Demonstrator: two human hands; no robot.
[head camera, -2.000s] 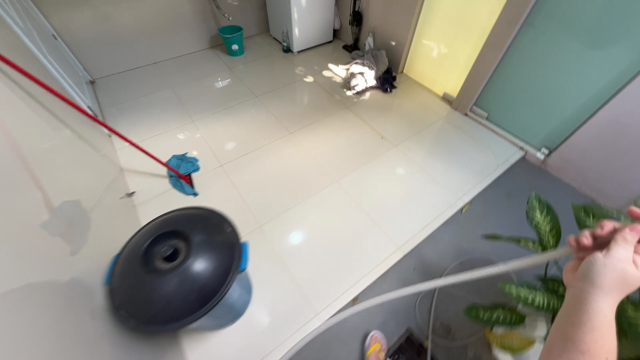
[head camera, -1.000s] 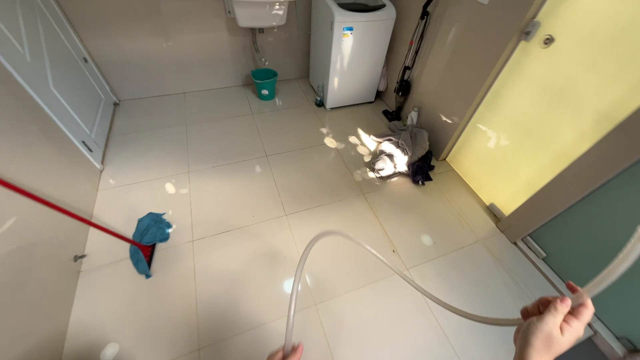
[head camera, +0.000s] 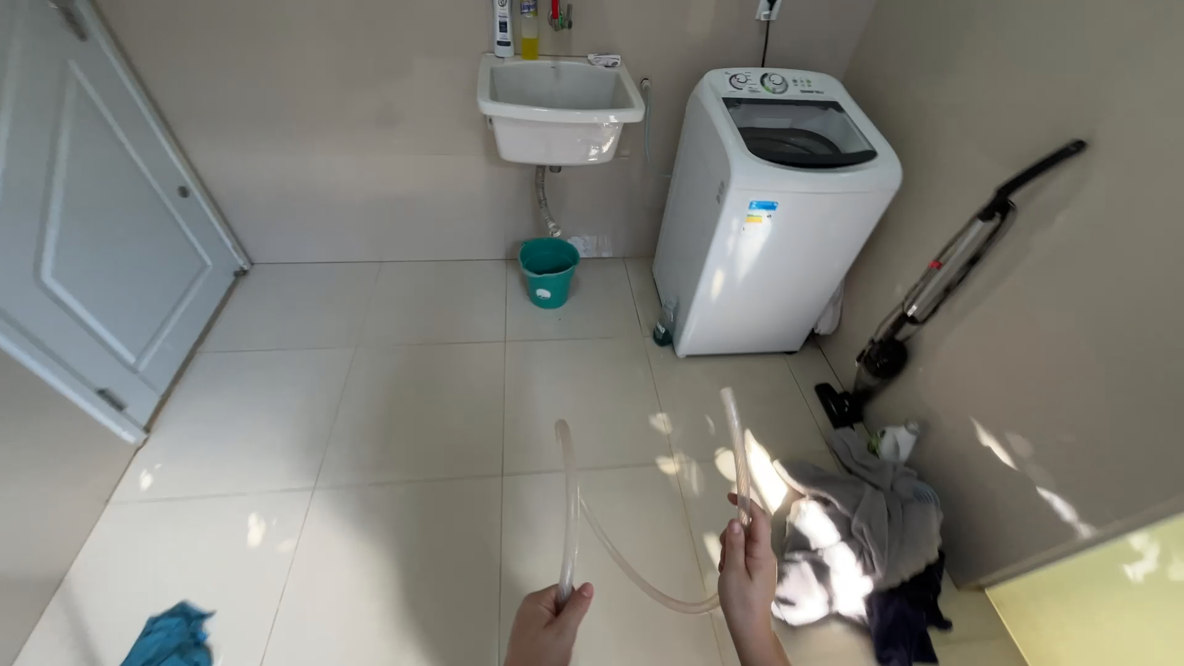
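Both hands hold a translucent plastic hose (head camera: 638, 575) low in the middle of the head view. My left hand (head camera: 548, 624) grips one part, which rises from the fist and bends over at its top. My right hand (head camera: 749, 573) is closed round the hose near an end that points up. Between the hands the hose sags in a loop above the floor tiles. Beyond them a green bucket (head camera: 549, 276) stands under a white utility sink (head camera: 561, 116), beside a white top-loading washing machine (head camera: 777, 250).
A heap of clothes (head camera: 860, 527) lies right of my right hand. An upright vacuum cleaner (head camera: 934, 287) leans on the right wall. A blue cloth (head camera: 173, 636) is at the bottom left, a white door (head camera: 111, 203) at the left, and a dark bottle (head camera: 664, 328) by the washer.
The view has swung up and toward the sink wall. My left hand has come fully into view on the hose, and my right hand now holds it near an upright end.
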